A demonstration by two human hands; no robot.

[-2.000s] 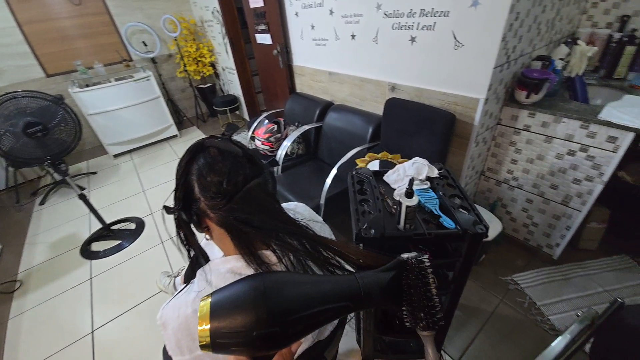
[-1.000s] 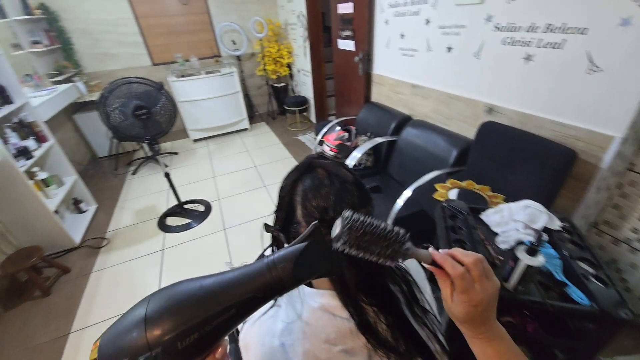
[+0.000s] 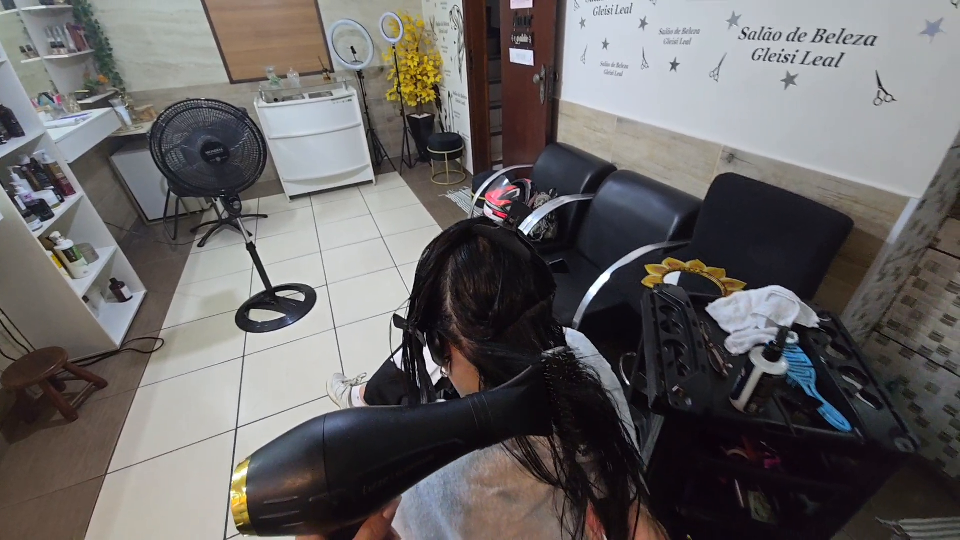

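A black hair dryer (image 3: 375, 457) with a gold rear ring lies across the lower middle, held from beneath by my left hand (image 3: 381, 523), mostly hidden behind it. Its nozzle touches or nearly touches a lock of dark, damp-looking hair (image 3: 592, 442). A round hairbrush (image 3: 559, 367) is in that lock, only some bristles showing. My right hand (image 3: 598, 523) is low behind the strands, around the brush's hidden handle as far as can be seen. The hair belongs to a seated person (image 3: 487, 292) facing away, head bowed, with a clip (image 3: 403, 322) at the left side.
At right a black trolley (image 3: 667, 382) carries a white cloth (image 3: 761, 315), a pump bottle (image 3: 761, 375), a blue vented brush (image 3: 814, 386) and a sunflower-framed mirror (image 3: 694, 276). Black chairs (image 3: 637, 210) line the wall. A standing fan (image 3: 210, 150) and wooden stool (image 3: 45, 375) are left.
The round brush, in plain view in my right hand one second ago, is now largely covered by hair, and that hand is lower. The view has swung left since two seconds ago.
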